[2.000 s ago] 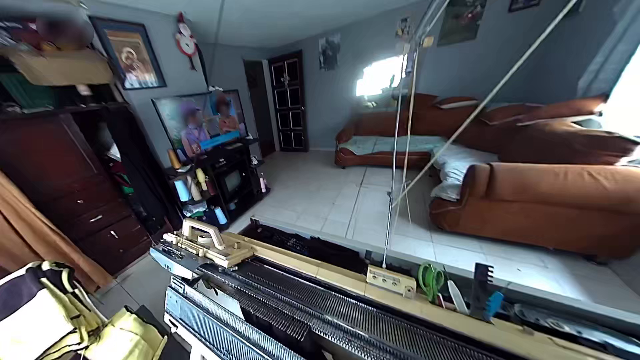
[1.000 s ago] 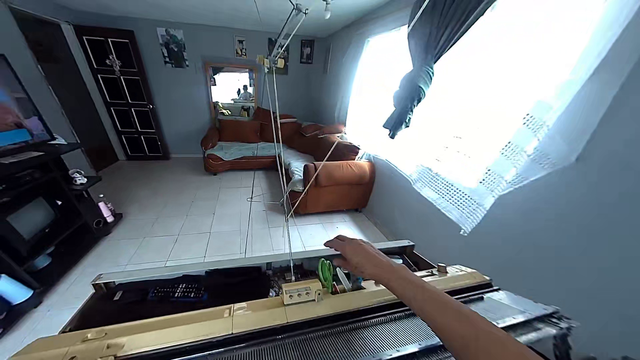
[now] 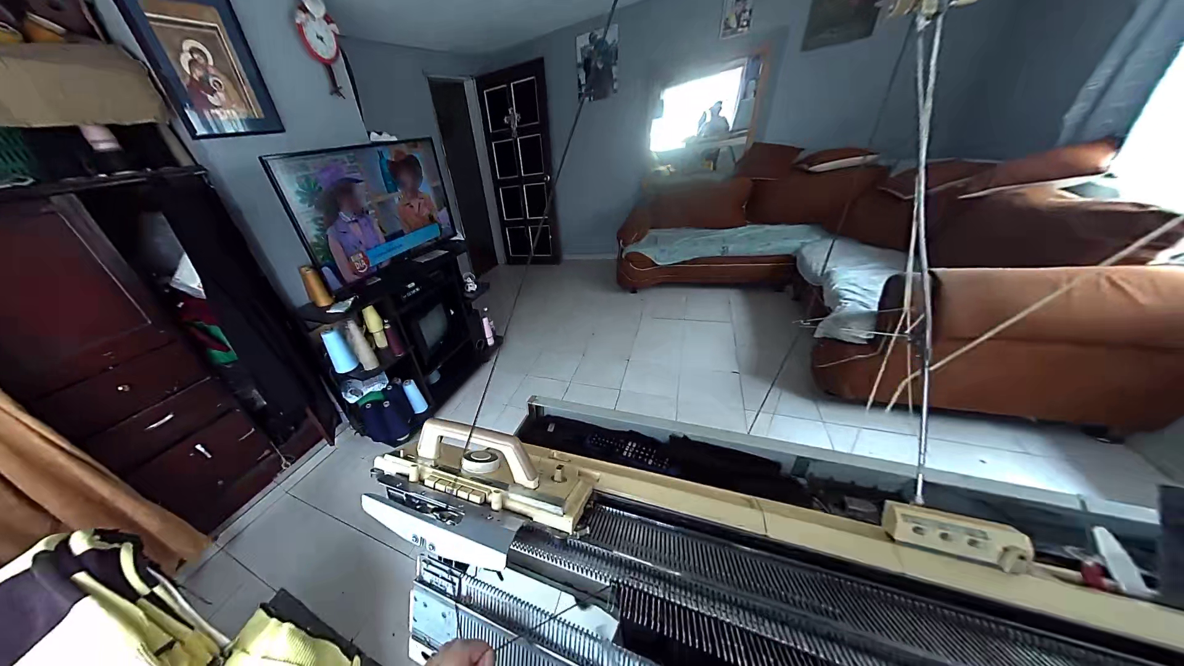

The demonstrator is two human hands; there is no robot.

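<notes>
A cream knitting-machine carriage (image 3: 495,476) with an arched handle sits at the left end of the upper needle bed (image 3: 740,560). Below it runs a second, lower bed (image 3: 546,615). At the bottom edge only the fingertips of one hand, apparently my left hand (image 3: 462,653), show beside the lower bed; a dark strand of yarn runs close to them. Whether they pinch it is hidden by the frame's edge. My right hand is out of view. A cream yarn-mast base (image 3: 957,536) stands on the machine's back rail, with a white-handled tool (image 3: 1121,562) to its right.
Black and yellow knitted pieces (image 3: 111,601) lie at the lower left. Behind the machine is a long tray (image 3: 638,421) with dark items. Yarn cones (image 3: 339,350) stand on a black shelf below a television (image 3: 361,208). Brown sofas (image 3: 1027,342) are farther back.
The hand that reached to the tools behind the machine is gone from there. The green-handled scissors seen beside the mast base earlier no longer show. The view has swung back left.
</notes>
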